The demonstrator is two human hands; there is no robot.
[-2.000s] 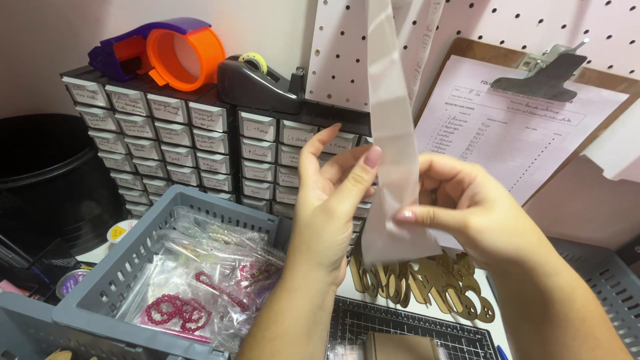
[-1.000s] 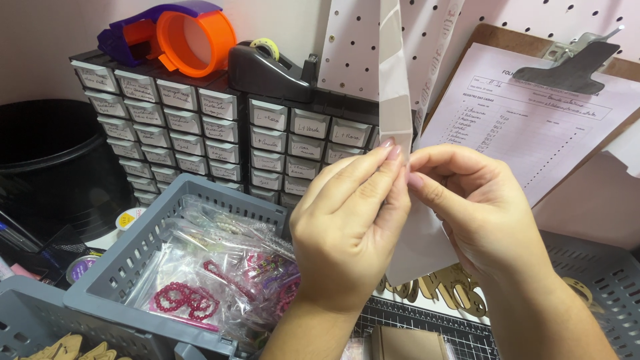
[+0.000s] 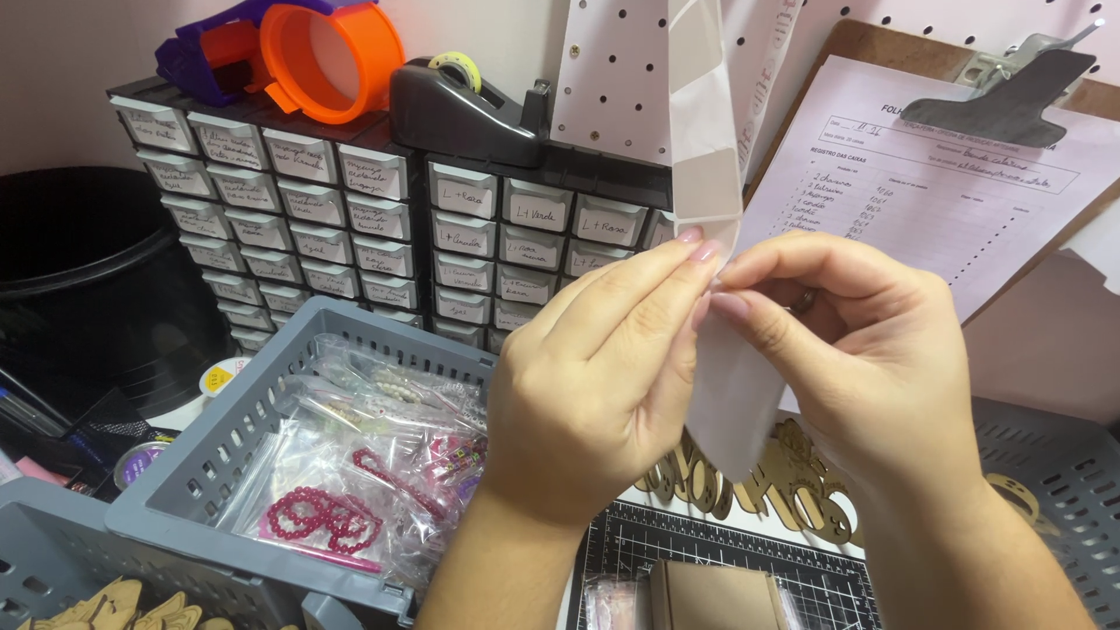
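A strip of label backing paper with pale stickers [image 3: 704, 131] hangs down in front of the pegboard. My left hand [image 3: 604, 367] pinches it between thumb and fingers. Close beside it, my right hand [image 3: 840, 341] grips the strip's edge with thumb and forefinger. The white lower end [image 3: 735, 402] of the strip hangs between and below both hands. Under the hands, a small brown cardboard box [image 3: 717, 595] lies on a black cutting mat [image 3: 831, 573], beside clear plastic packets.
A grey basket [image 3: 175, 446] holds bagged beads. Behind stand labelled small-drawer cabinets [image 3: 306, 210], with an orange and purple tape dispenser [image 3: 332, 61] and a black tape dispenser [image 3: 472, 109] on top. A clipboard [image 3: 927, 149] leans at right. Wooden cutouts [image 3: 787, 490] lie behind the mat.
Two seconds ago my hands were farther apart on the strip, with my left fingers spread. They have come together at its edge and stay nearly the same since one second ago.
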